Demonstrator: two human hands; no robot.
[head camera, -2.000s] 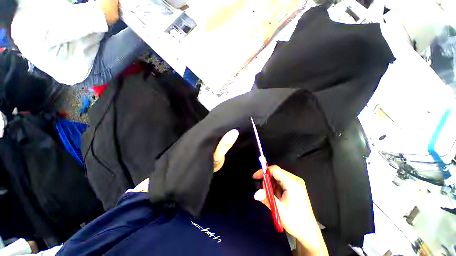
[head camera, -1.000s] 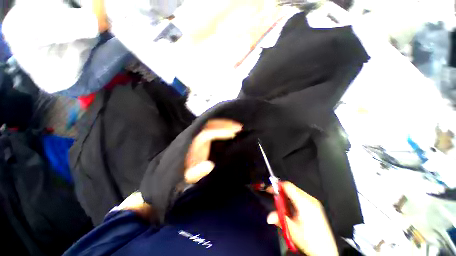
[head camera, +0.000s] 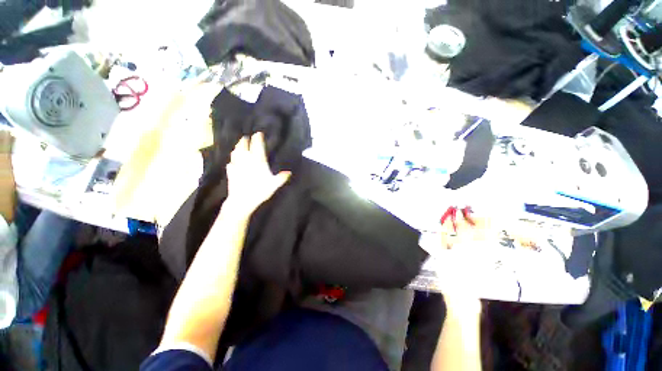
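The black garment piece (head camera: 341, 239) runs from the white table top down over my lap. My left hand (head camera: 254, 177) lies on its upper part, thumb spread from the fingers, with the cloth bunched under the fingertips. My right hand (head camera: 461, 250) is washed out against the white table, at the red scissor handles (head camera: 457, 217); I cannot tell whether it grips them. The scissor blades cannot be made out. The white sewing machine head (head camera: 610, 177) with a blue stripe stands to the right of my right hand.
A narrow curved black piece (head camera: 472, 153) lies behind the scissors, near small tools (head camera: 390, 172). Another machine part (head camera: 62, 101) and red-handled scissors (head camera: 131, 93) are far left. Dark cloth (head camera: 501, 47) lies across the table. A blue crate (head camera: 628, 337) is at lower right.
The view has swung right, showing the machine and table. My left hand has moved from the fold near my lap onto the upper cloth. My right hand has moved off the cloth to the table.
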